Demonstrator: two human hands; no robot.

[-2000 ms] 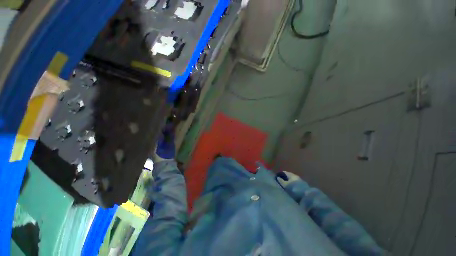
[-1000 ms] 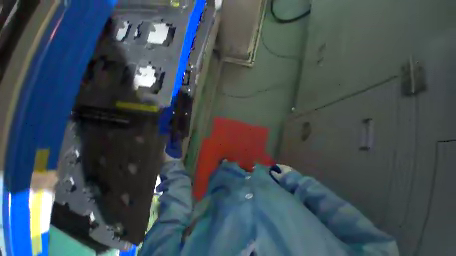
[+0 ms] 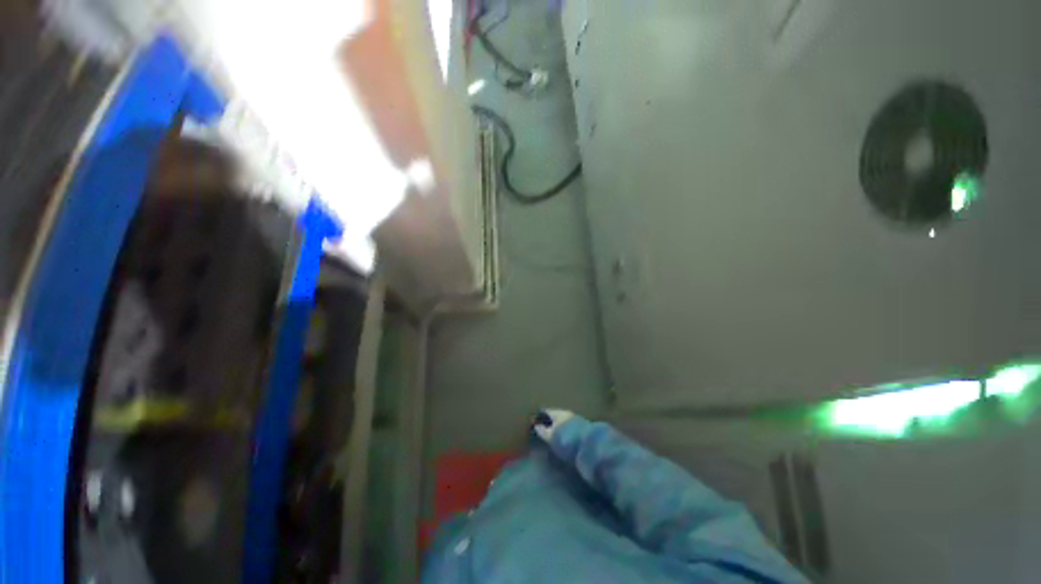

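Observation:
My right hand (image 3: pixel 551 423) shows small near the bottom centre, in a white glove with dark fingertips, in front of my light blue smock. I cannot make out its fingers or anything in it. My left hand is not in the picture. The storage rack with bright blue beams (image 3: pixel 280 388) stands at the left. Dark fixture plates (image 3: pixel 183 456) lie on its shelf, blurred by motion, with a yellow strip across them.
A grey machine cabinet (image 3: pixel 731 228) with a round fan grille (image 3: pixel 922 152) and a green glow lines the right side. A black cable (image 3: pixel 537 194) lies on the grey floor. A beige box-like casing (image 3: pixel 428 217) stands ahead left. A red mat (image 3: pixel 466 479) lies low.
The view has moved forward along the aisle. The rack's dark plates have slid back and blurred, and the fan grille and bright white area have come in. My left hand has left the picture.

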